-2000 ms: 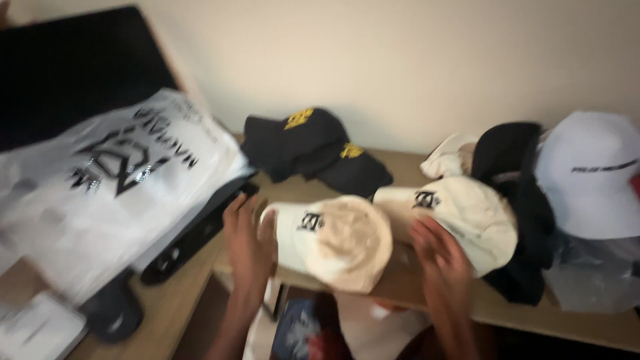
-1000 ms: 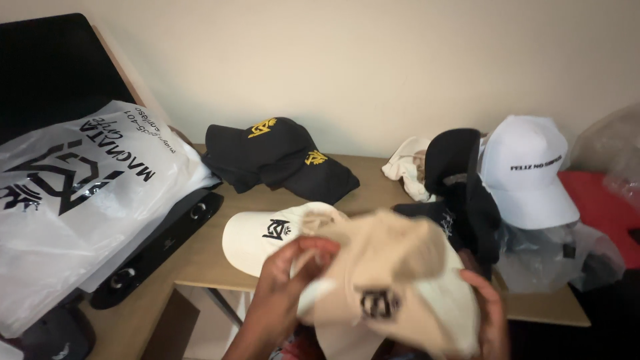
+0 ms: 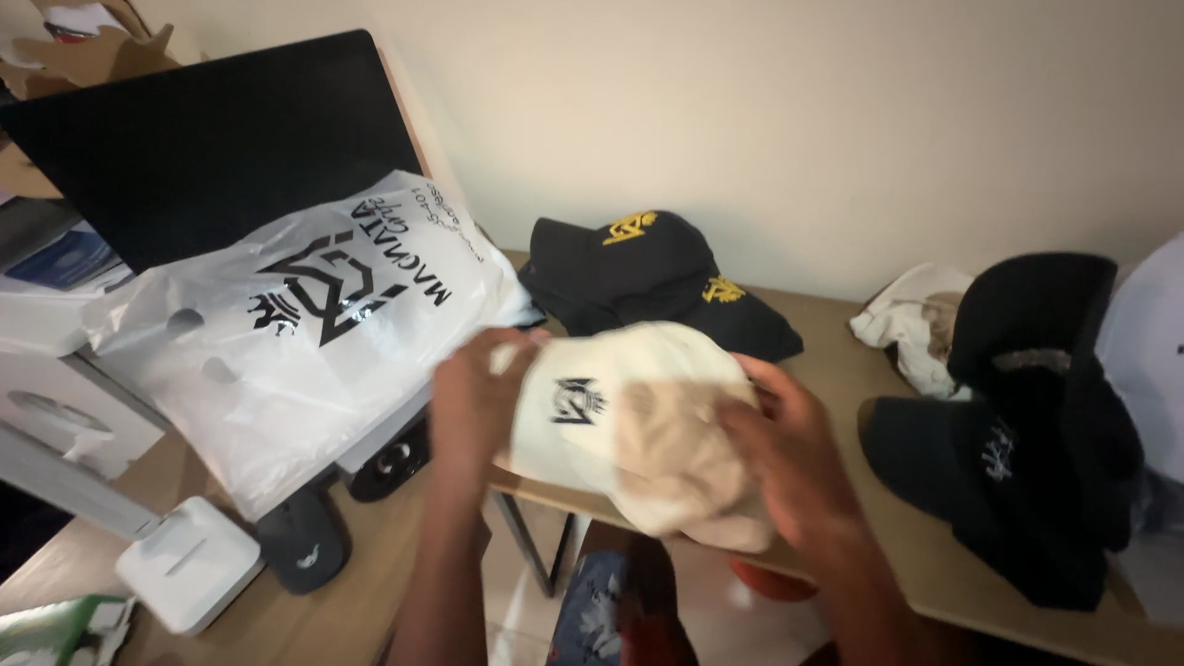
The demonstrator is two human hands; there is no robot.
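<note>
Between my hands is a cream baseball cap (image 3: 573,407) with a black embroidered emblem, a beige crumpled cap part (image 3: 684,444) lying against it; whether these are one cap or two nested ones I cannot tell. My left hand (image 3: 486,398) pinches the cream edge at the left. My right hand (image 3: 786,435) grips the far right side, its fingers on the beige fabric. Just behind lie two black caps (image 3: 620,277) with yellow emblems, overlapping on the wooden desk (image 3: 828,338). Farther right, more black caps (image 3: 999,453) are heaped together.
A printed white plastic bag (image 3: 305,342) leans over a black monitor (image 3: 231,139) and a black speaker bar (image 3: 393,462). A computer mouse (image 3: 305,541) and a white box-like device (image 3: 190,564) sit lower left. Crumpled cream fabric (image 3: 911,324) and a white cap (image 3: 1152,361) are at right.
The cream and beige caps, apart two seconds ago, are now together between my hands. The cream cap lying at the desk's middle one second ago no longer shows there separately.
</note>
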